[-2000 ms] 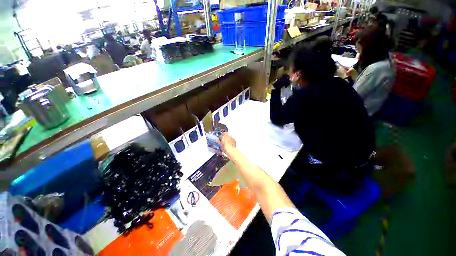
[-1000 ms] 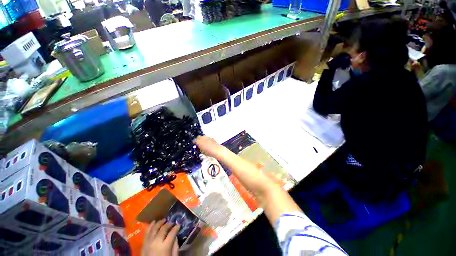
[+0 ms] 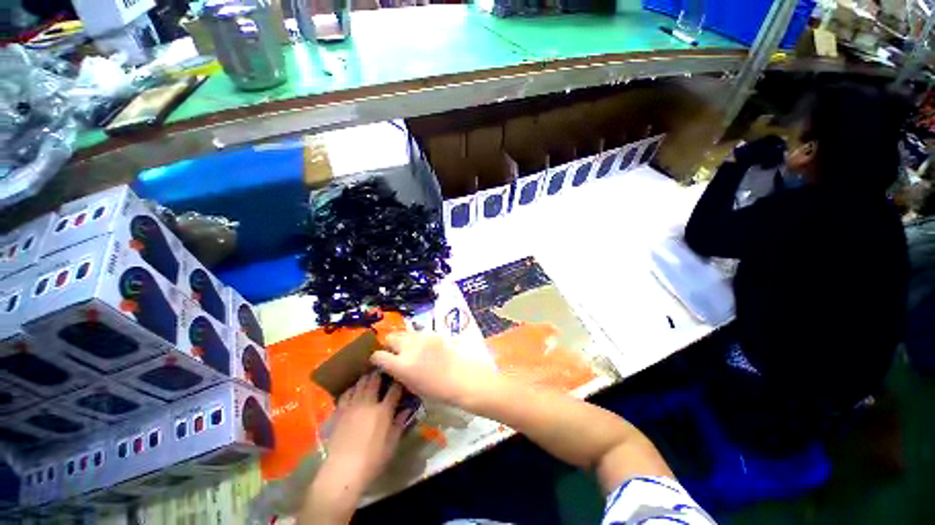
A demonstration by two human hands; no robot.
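An open box with its brown flap [image 3: 347,363] raised lies on the orange printed sheet [image 3: 292,354]. My left hand [image 3: 366,417] lies over the box opening, fingers spread on a dark item inside. My right hand [image 3: 415,361] is at the box's far right edge, beside the flap, fingers bent down. Whether it holds a cable is hidden. The heap of black cables [image 3: 374,251] lies just beyond my hands.
Closed white boxes [image 3: 144,297] are stacked at left. Open boxes [image 3: 528,191] stand in a row under the green shelf [image 3: 410,46]. A metal cup [image 3: 244,46] stands on the shelf. A person in black [image 3: 820,246] sits at right. A blue bin [image 3: 220,205] is behind the cables.
My right hand has moved from the cable heap down to the open box. My left hand has moved further over the box opening. The view has shifted, showing more of the stack.
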